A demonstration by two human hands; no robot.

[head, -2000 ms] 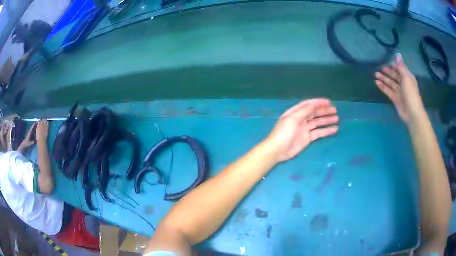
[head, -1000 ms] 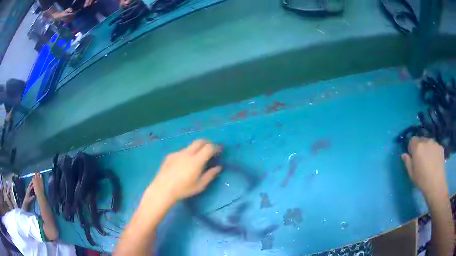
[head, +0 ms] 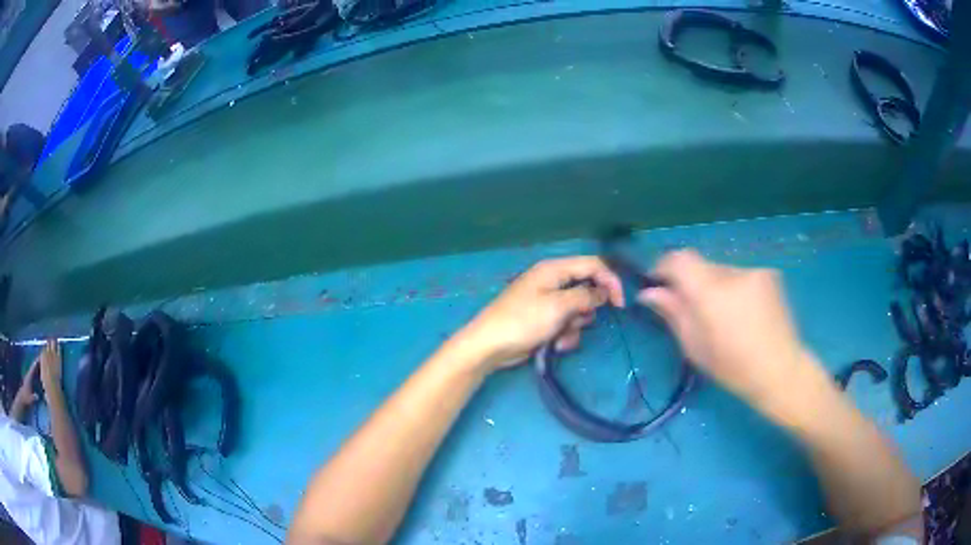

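Note:
A black headband (head: 609, 429) lies as a large ring on the blue-green bench, its ends up at my hands. My left hand (head: 559, 309) is closed on one headband end. My right hand (head: 724, 319) is blurred and grips a small dark yoke (head: 623, 247) at the other side, above the headband. The joint between them is hidden by my fingers. A thin wire (head: 630, 362) hangs down inside the ring.
A pile of headbands (head: 138, 383) with trailing wires lies at left, beside another person's arm (head: 66, 426). A pile of loose yokes (head: 937, 309) lies at right. The green conveyor (head: 426, 138) carries black frames (head: 697, 66). A blue tray (head: 91, 117) is at far left.
My left hand has moved right with the headband. My right hand has come from the yoke pile to my left hand, with a yoke. The conveyor frames now show in different places.

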